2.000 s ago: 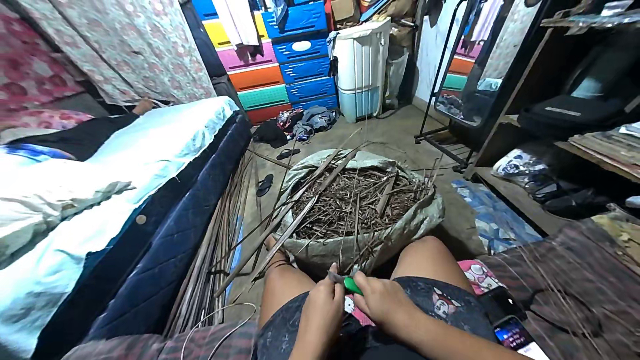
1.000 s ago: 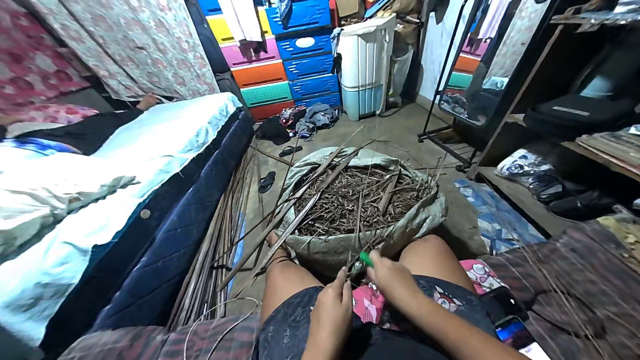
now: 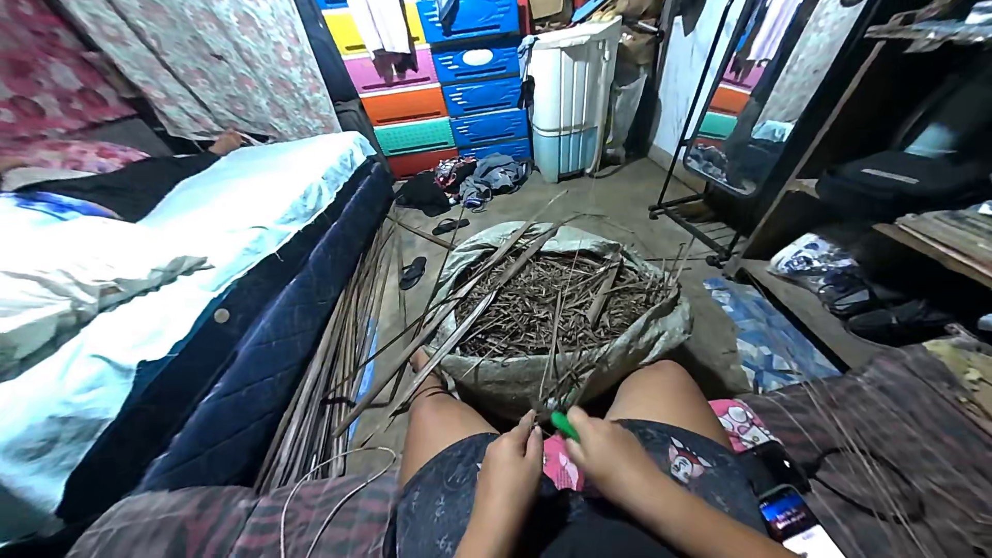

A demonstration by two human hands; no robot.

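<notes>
My right hand (image 3: 601,446) is closed around a green handle (image 3: 565,425), whose tool end is too small to identify. Just left of it, my left hand (image 3: 511,457) pinches thin dry strips (image 3: 552,364) that rise toward the sack. Between my knees stands a pale woven sack (image 3: 504,376) with its rim rolled down, filled with short brown dry plant pieces (image 3: 535,310). Several long dry strips (image 3: 480,306) lie across its left rim. A bundle of long dry stalks (image 3: 329,364) rests on the floor along the bed.
A mattress (image 3: 271,349) runs along the left, with a person's arm (image 3: 225,143) at its far end. Slippers (image 3: 413,273) lie behind the sack. A phone (image 3: 794,519) rests beside my right thigh. Shelves (image 3: 938,248) and a standing mirror (image 3: 736,116) are on the right.
Two seconds ago my hands were together at the green handle. They then moved apart, and now the right hand with the handle is slightly lower than one second ago, near the left.
</notes>
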